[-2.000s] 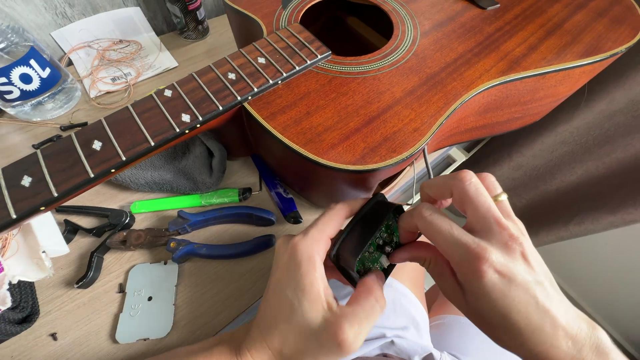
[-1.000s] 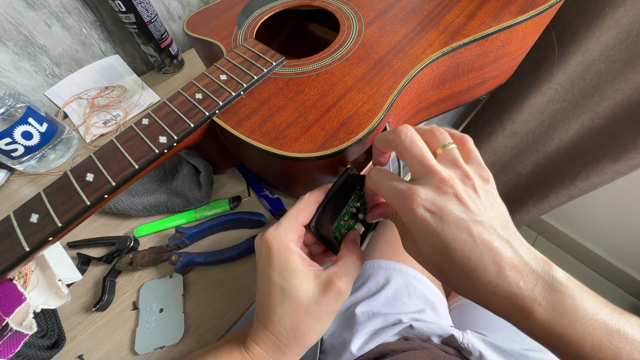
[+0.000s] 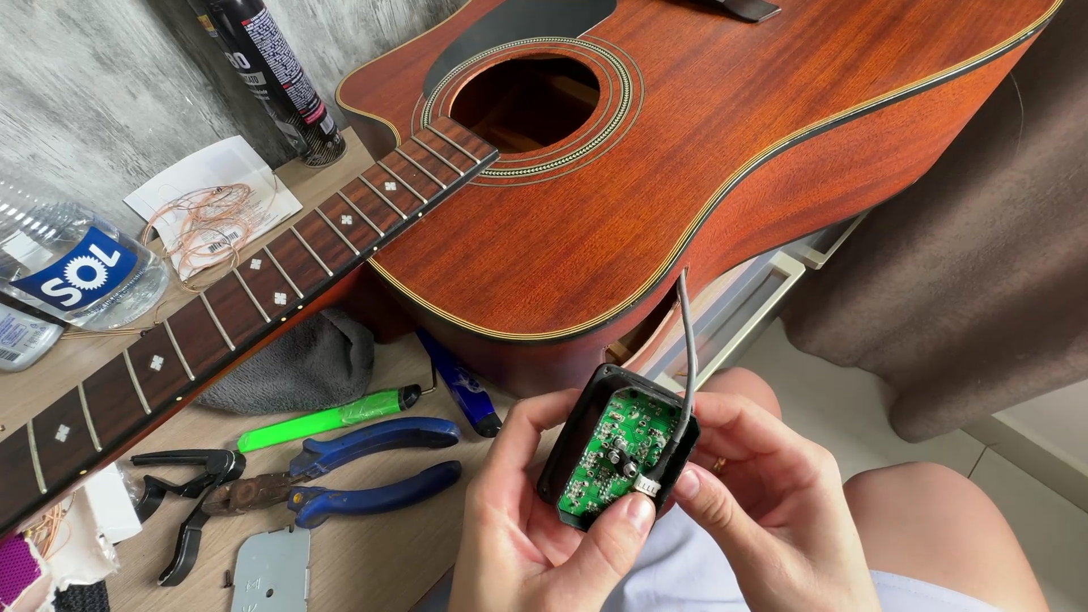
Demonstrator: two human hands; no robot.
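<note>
My left hand (image 3: 552,518) grips a black plastic housing with a green circuit board (image 3: 608,463) facing up, its thumb on the white connector (image 3: 647,485). My right hand (image 3: 756,493) holds the housing's right edge with fingers and thumb. A grey cable (image 3: 689,340) runs from the housing up to the opening in the side of an acoustic guitar (image 3: 578,229). The guitar lies face up, with no strings over its soundhole or fretboard (image 3: 280,272).
Left of my hands lie blue-handled pliers (image 3: 374,489), a black capo (image 3: 191,501), a green-handled tool (image 3: 327,418), a blue tool (image 3: 459,382) and a grey metal plate (image 3: 272,569). A grey cloth (image 3: 297,365) sits under the neck. Beyond are a plastic bottle (image 3: 85,263), coiled strings (image 3: 208,225) and a spray can (image 3: 276,85).
My right hand has moved from above the circuit board to the housing's right edge. The board and the grey cable now show more fully.
</note>
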